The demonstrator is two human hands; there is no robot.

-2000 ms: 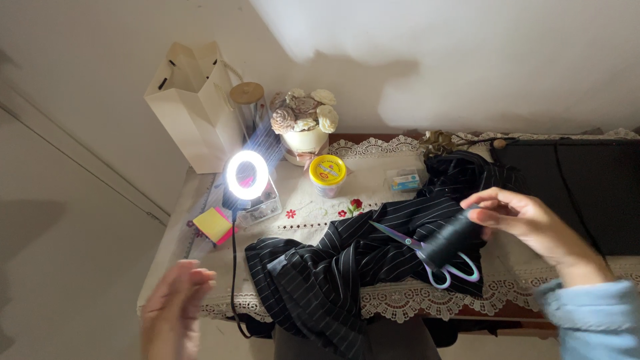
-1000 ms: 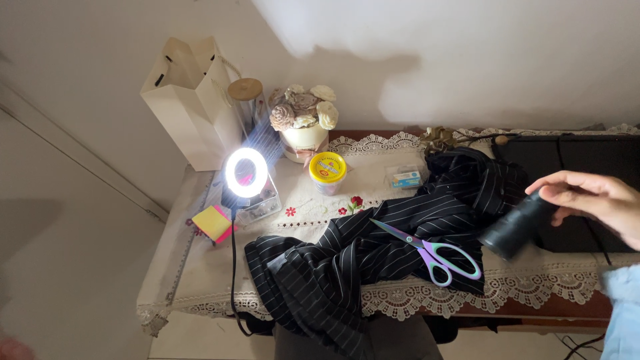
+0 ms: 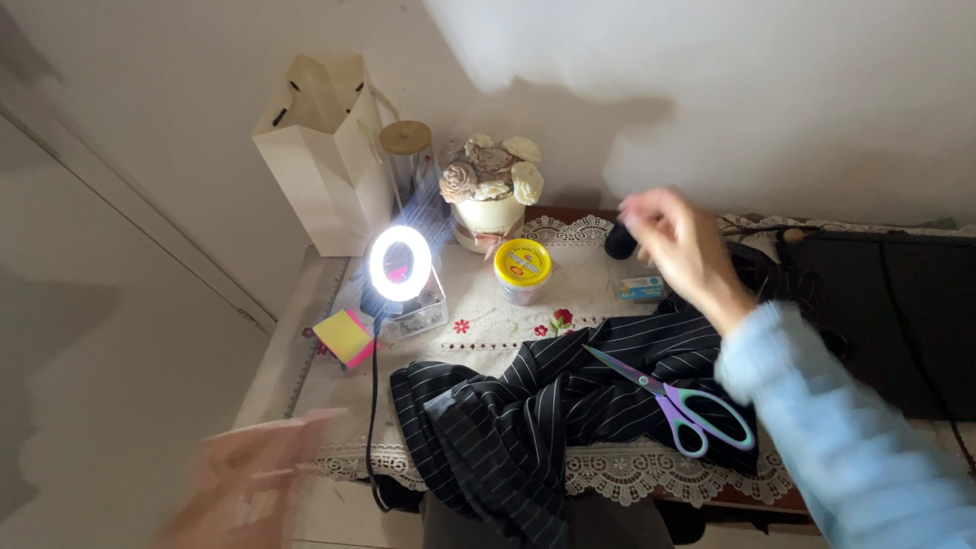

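Observation:
At the back of the table, my right hand (image 3: 671, 244) is beside a black thread spool (image 3: 621, 241); the blurred fingers hide whether they still touch it. My left hand (image 3: 248, 476), blurred and holding nothing I can see, is at the lower left, off the table's front corner. Purple-handled scissors (image 3: 644, 381) lie with blades together on a crumpled black pinstriped garment (image 3: 534, 412). Close to my right hand is a small clear box with a blue label (image 3: 642, 288). A yellow-lidded plastic tub (image 3: 522, 263) stands mid-table.
A lit ring lamp (image 3: 400, 229) stands by a clear plastic box (image 3: 418, 319) and sticky notes (image 3: 345, 338). Behind are a paper bag (image 3: 335, 175), a wooden-lidded jar (image 3: 406, 137) and a flower pot (image 3: 488, 217). A black flat object (image 3: 900, 320) lies at right, over the lace-edged tablecloth (image 3: 610, 469).
My right hand has carried the black spool from above the garment, out to the right, then to the table's back. My left hand left the view almost wholly and has come back at the lower left.

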